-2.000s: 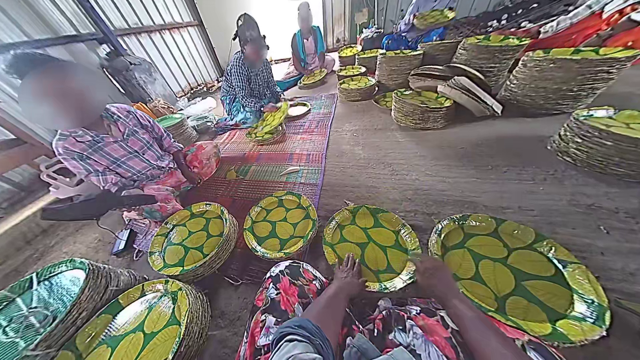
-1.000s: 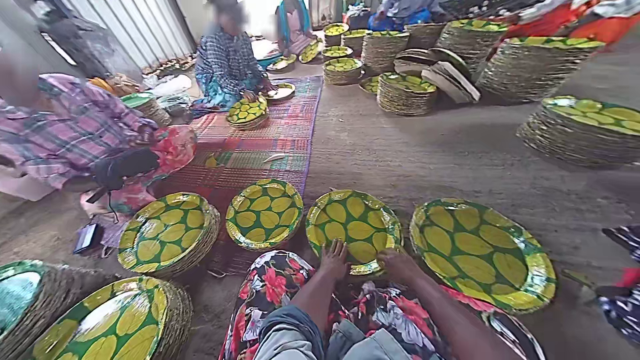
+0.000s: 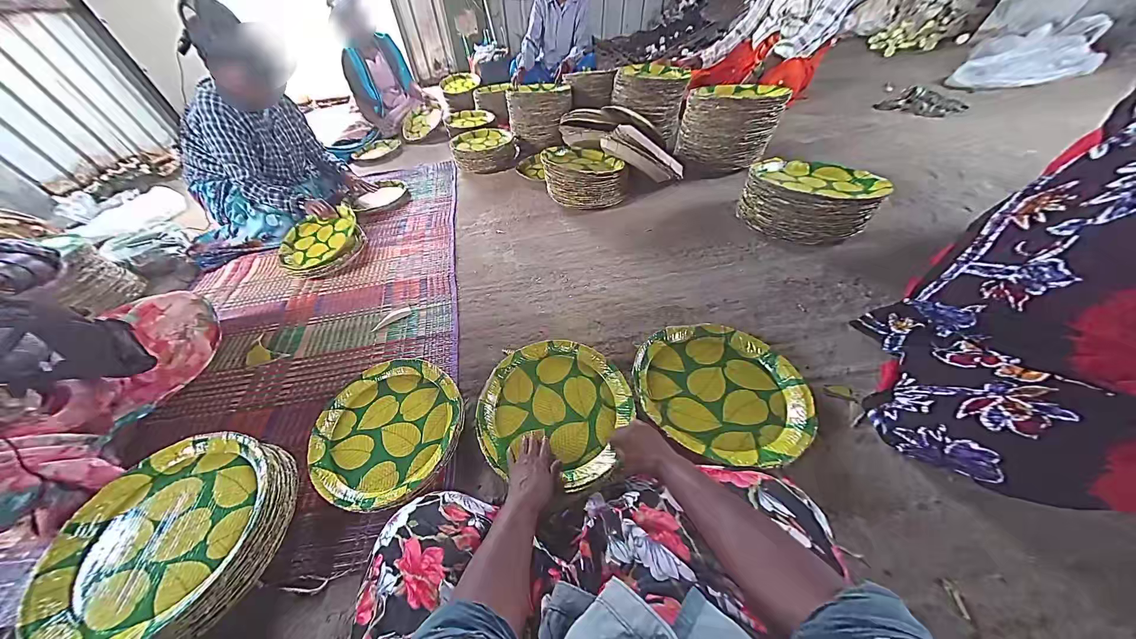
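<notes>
A round green plate with a yellow leaf print (image 3: 548, 404) lies in front of my lap. My left hand (image 3: 534, 469) rests on its near left part, fingers spread, palm down. At its right rim is my right hand (image 3: 641, 446), fingers curled; whether they grip the rim cannot be told. To the right lies a larger plate of the same print (image 3: 723, 395), close beside it. On the left, another leaf-print plate (image 3: 386, 435) lies partly over the woven mat's edge. A thick stack of such plates (image 3: 155, 541) stands at the lower left.
Further off are a single stack of plates (image 3: 812, 200) and several tall stacks (image 3: 732, 129). A person (image 3: 257, 160) sits on the left by a striped woven mat (image 3: 417, 231), handling plates. Dark floral cloth (image 3: 1021, 355) of someone near is at the right.
The view has swung to the right. My right hand has stayed near the right rim of the middle plate, and my left hand has stayed on its near part. A person's dark floral clothing now shows at the right.
</notes>
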